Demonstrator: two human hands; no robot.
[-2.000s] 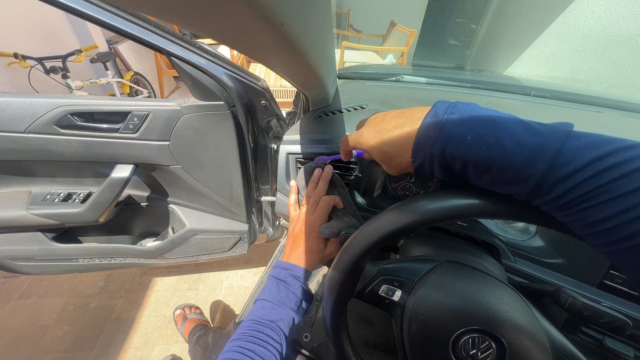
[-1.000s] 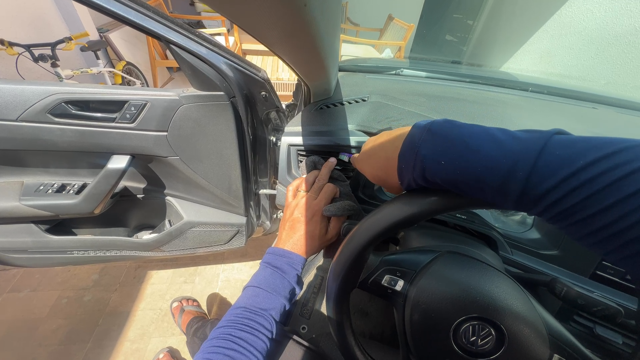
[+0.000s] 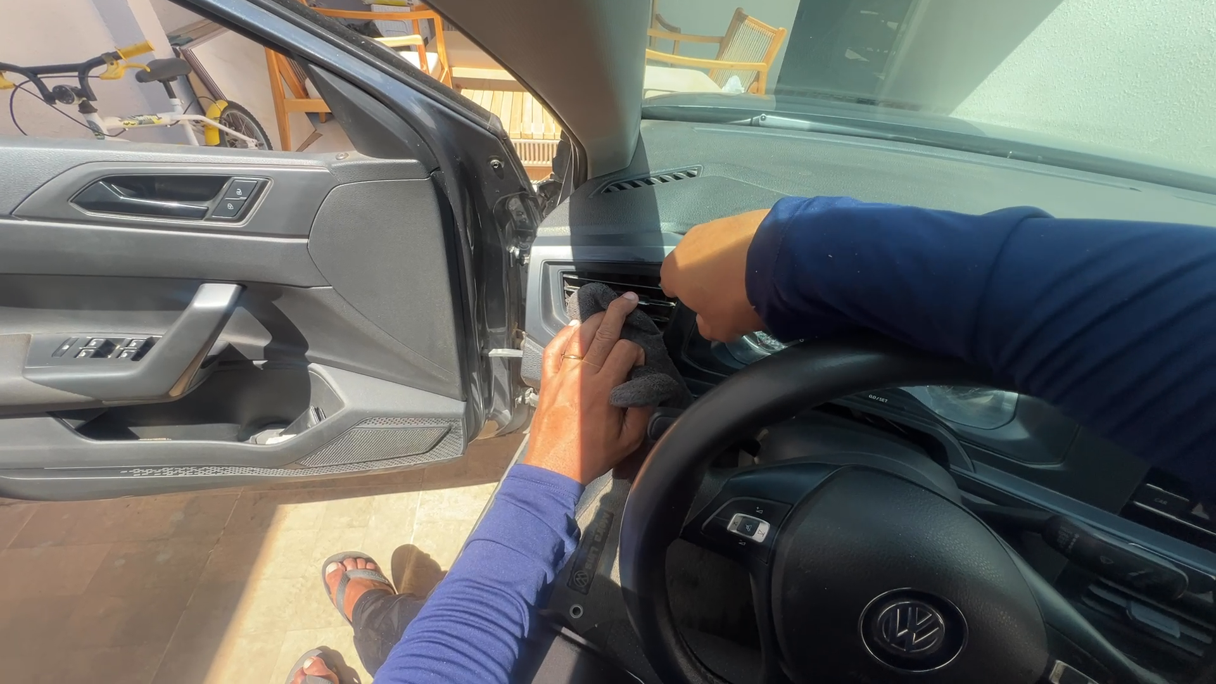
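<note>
My left hand [image 3: 594, 389] holds a dark grey cloth [image 3: 651, 366] against the dashboard just below the slats of the side air vent [image 3: 617, 282]. A ring is on one of its fingers. My right hand [image 3: 717, 275] reaches over the steering wheel [image 3: 817, 380] to the right end of the same vent. Its fingertips are turned away, so whatever it may hold is hidden. Behind the wheel, part of the instrument cluster [image 3: 964, 404] shows under my right forearm.
The open car door [image 3: 380, 266] stands to the left. The windscreen pillar [image 3: 579, 85] rises beyond the vent, beside the dashboard top [image 3: 855, 171]. Sandalled feet [image 3: 356, 579] are on the tiled floor [image 3: 190, 570]. Outside are a bicycle [image 3: 161, 119] and wooden chairs [image 3: 746, 47].
Two seconds ago a purple-handled tool showed at my right hand's fingers by the vent; now none of it shows. My left hand has stayed on the cloth beside the vent.
</note>
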